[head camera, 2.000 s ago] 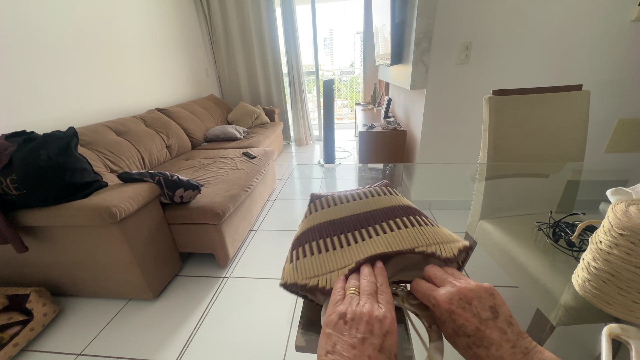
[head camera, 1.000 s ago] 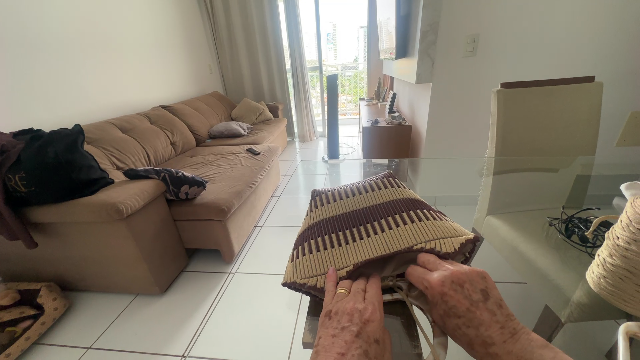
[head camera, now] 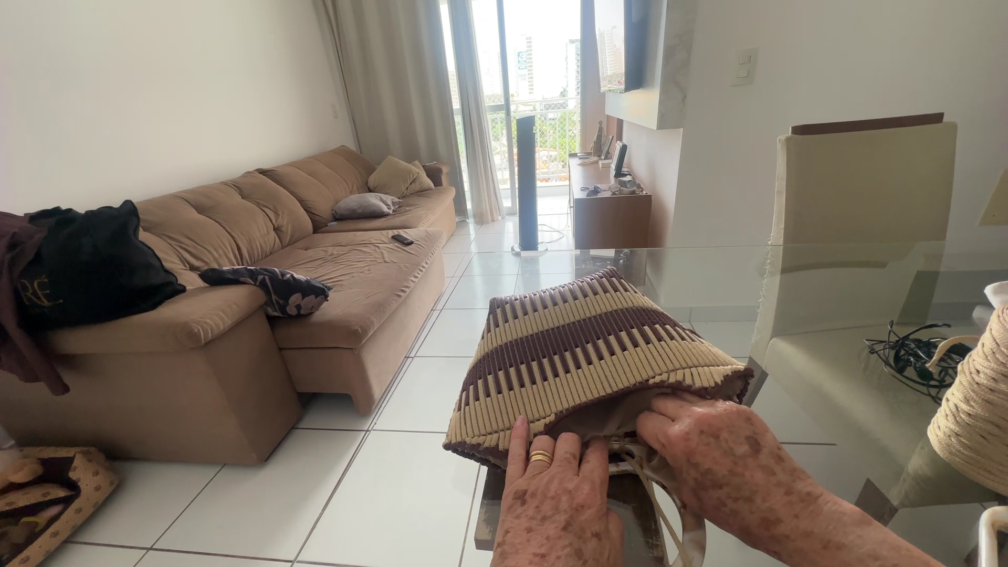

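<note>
A beige and dark purple ribbed cord bag [head camera: 583, 346] lies on the glass table, its opening and brown lining toward me. My left hand [head camera: 555, 496], with gold-coloured rings on one finger, has its fingers on the near edge of the bag. At the right of the opening, the fingers of my right hand [head camera: 717, 457] are closed on the lining or rim; its fingertips are partly hidden. Light straps [head camera: 657, 496] hang from the opening between the two hands.
The glass tabletop [head camera: 693, 276] reaches to a beige chair [head camera: 862, 189]. On the right are tangled black cables [head camera: 913, 362] and a cone of cream cord [head camera: 976, 409]. A brown sofa [head camera: 213, 378] with cushions stands left, near a patterned pet bed or basket [head camera: 87, 504] on the tiled floor.
</note>
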